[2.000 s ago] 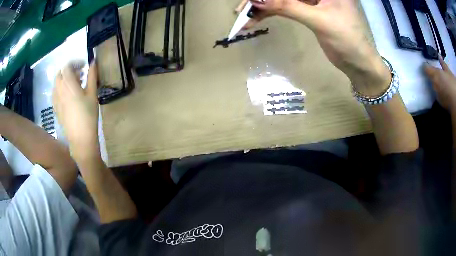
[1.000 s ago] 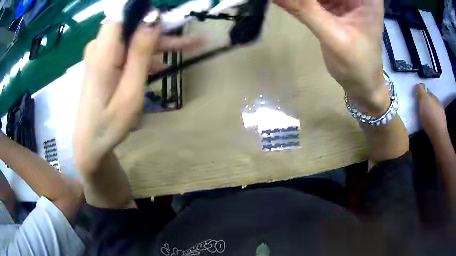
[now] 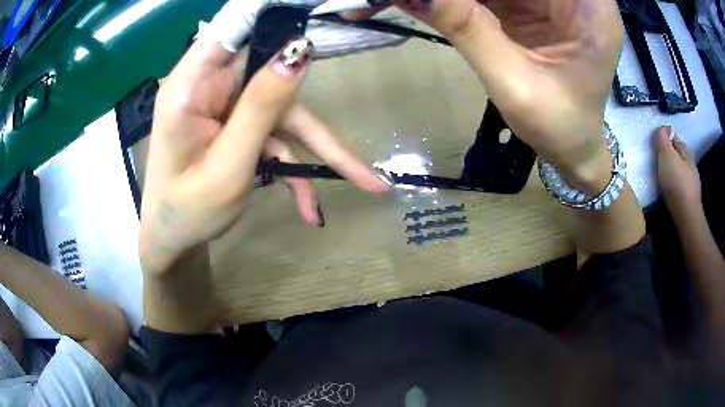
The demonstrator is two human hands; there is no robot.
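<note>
My left hand (image 3: 230,135) grips the left end of a black phone frame (image 3: 505,155), thumb on its dark end, white covering on fingers behind. The frame is raised over the cardboard, its solid panel with a small light spot at the right. My right hand (image 3: 525,71) is at the frame's far rail, fingertips cut off by the top edge. A pale pointed tip, likely the tweezers (image 3: 330,9), lies along that rail; the grip on it is mostly out of the picture. Dark notched strips (image 3: 436,224) lie in parallel rows on a shiny clear sheet below the frame.
Brown cardboard (image 3: 334,274) lies under the hands. Another black frame (image 3: 137,119) lies at the left, partly hidden by my left hand. More frames (image 3: 653,60) lie on white at the right, beside a person's hand (image 3: 678,171). A person's arm (image 3: 67,294) is at the left, near notched strips (image 3: 71,262).
My left hand has picked up a frame and now holds it stretched out over the cardboard. My right hand has moved from the loose dark strip to the frame's far rail.
</note>
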